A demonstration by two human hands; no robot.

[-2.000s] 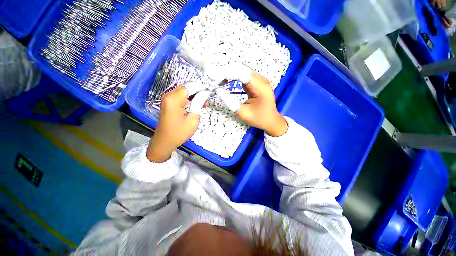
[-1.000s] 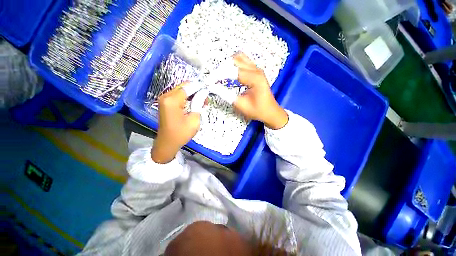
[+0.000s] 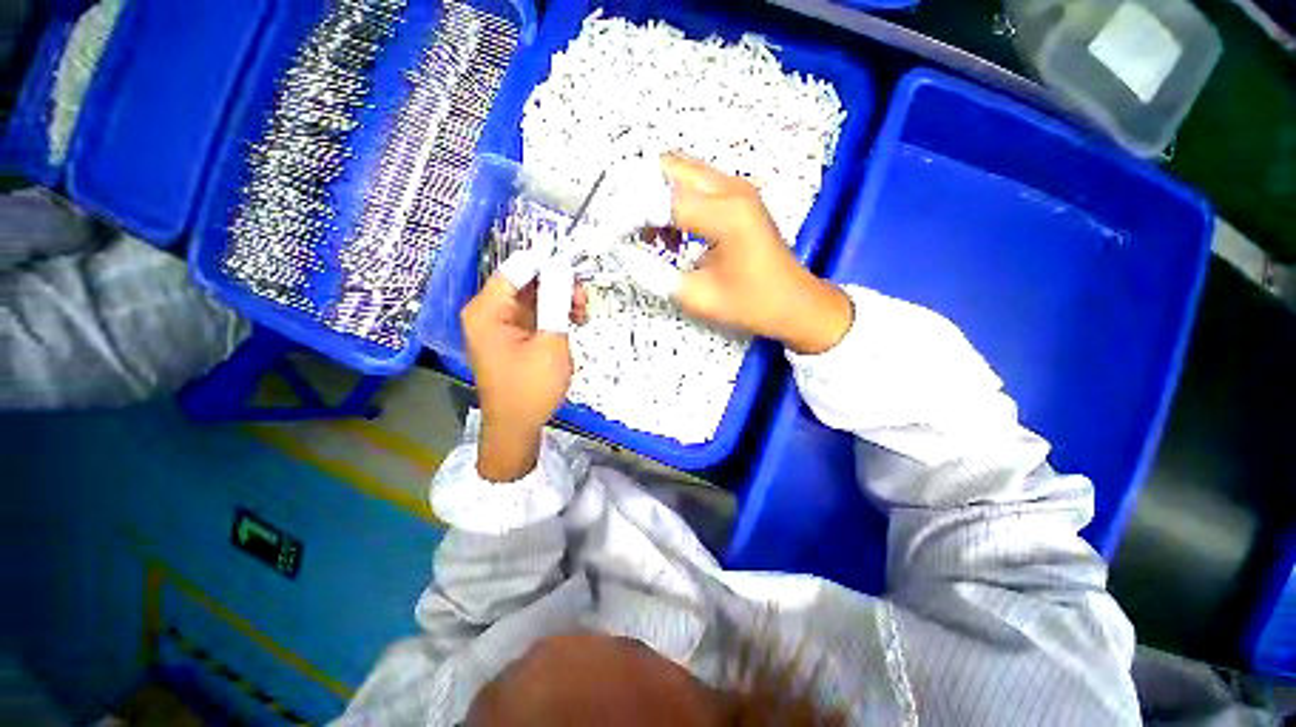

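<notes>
My left hand (image 3: 522,341), with white finger cots, holds a thin dark metal shaft (image 3: 586,202) that sticks up between the two hands. My right hand (image 3: 736,253), also in white cots, is close beside it, its fingertips bent together; whether they pinch a small white part is too small to tell. Both hands are above the heap of white plastic parts (image 3: 647,376) in a blue tray. The clear plastic box (image 3: 456,279) with loose shafts is at that tray's left side, partly hidden by my left hand.
Left is a blue tray (image 3: 292,330) with two columns of assembled pieces; farther left is another blue tray (image 3: 152,121). A large blue tray (image 3: 1016,270) lies right. A clear container with a white label (image 3: 1133,54) is at upper right. A person's sleeve (image 3: 107,320) shows at far left.
The view has shifted, so the trays appear turned and moved. A dark shaft now stands out between my fingertips, where none was distinct before. My hands remain close together over the heap.
</notes>
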